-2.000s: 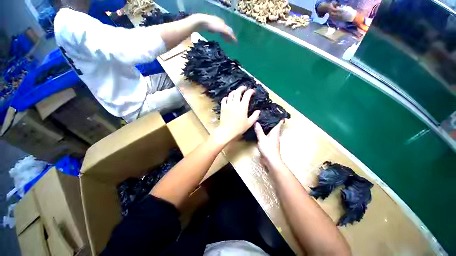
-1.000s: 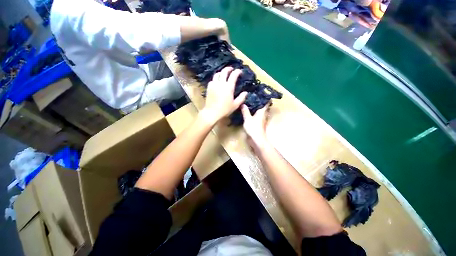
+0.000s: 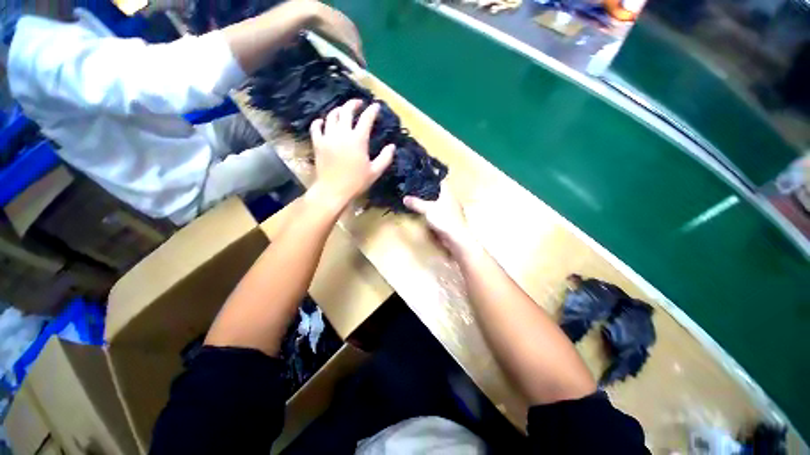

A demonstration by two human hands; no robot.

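A long heap of black cape or wing parts lies along the tan bench top, from the upper left to the middle. My left hand rests on top of the heap with its fingers spread. My right hand is at the heap's near right end, its thumb and fingers against the black parts. Whether either hand grips a single part cannot be told. Two black parts lie apart on the bench at the right.
An open carton with black parts stands left of my lap. A green conveyor belt runs behind the bench. A person in white sits at the left, an arm over the heap's far end. A blurred dark and whitish pile shows at the lower right.
Both hands and the near end of the heap have moved up and left in view. The view has also shifted, and the blurred pile now shows at the lower right.
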